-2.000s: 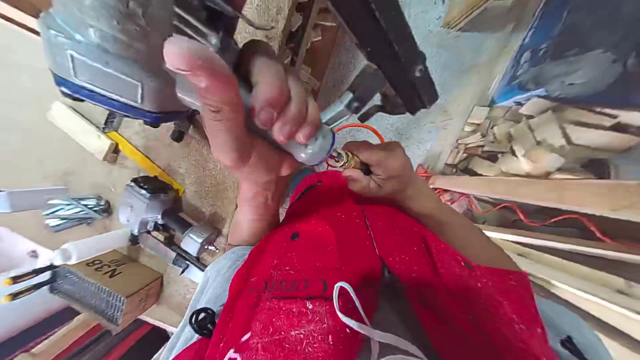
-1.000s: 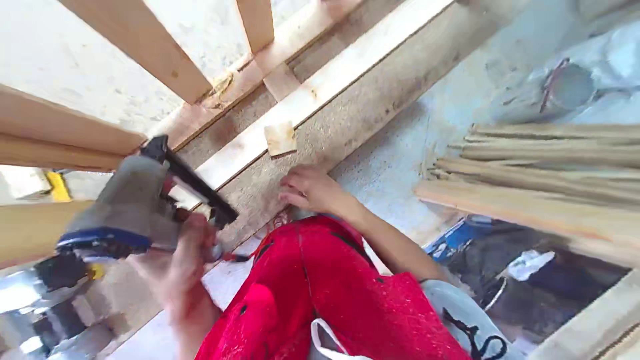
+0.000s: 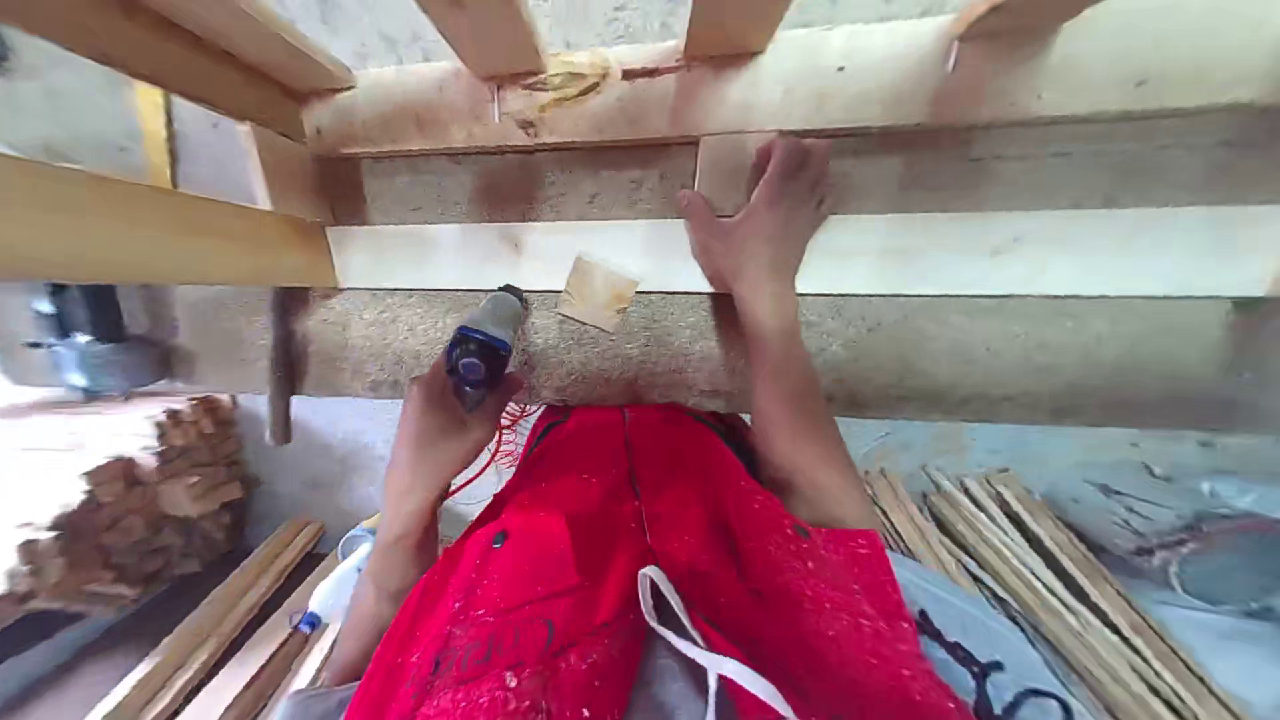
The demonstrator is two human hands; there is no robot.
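My left hand [image 3: 447, 425] grips a pneumatic nail gun [image 3: 485, 345] with a blue and grey body, above the near edge of a particleboard worktop [image 3: 960, 350]. A red coiled air hose [image 3: 490, 450] shows beside that wrist. My right hand [image 3: 765, 215] lies on a short wooden block [image 3: 722, 172] set between the thick far timber [image 3: 880, 80] and a pale wooden strip [image 3: 480, 250]; its fingers reach over the block. A small square wood offcut [image 3: 598, 293] lies between my hands, overlapping the strip and the worktop.
Several crosspieces [image 3: 480, 35] meet the far timber, with nails projecting near some. A yellowish beam [image 3: 160, 225] runs in from the left. Another tool [image 3: 95, 340] stands blurred at the left. Stacked wood blocks [image 3: 170, 500], a plastic bottle [image 3: 338, 590] and long slats [image 3: 1060, 580] lie lower down.
Two seconds ago both hands were at the nail gun's handle and hose fitting. The right hand has since moved off it and onto the short block. The view has swung strongly to the timber frame.
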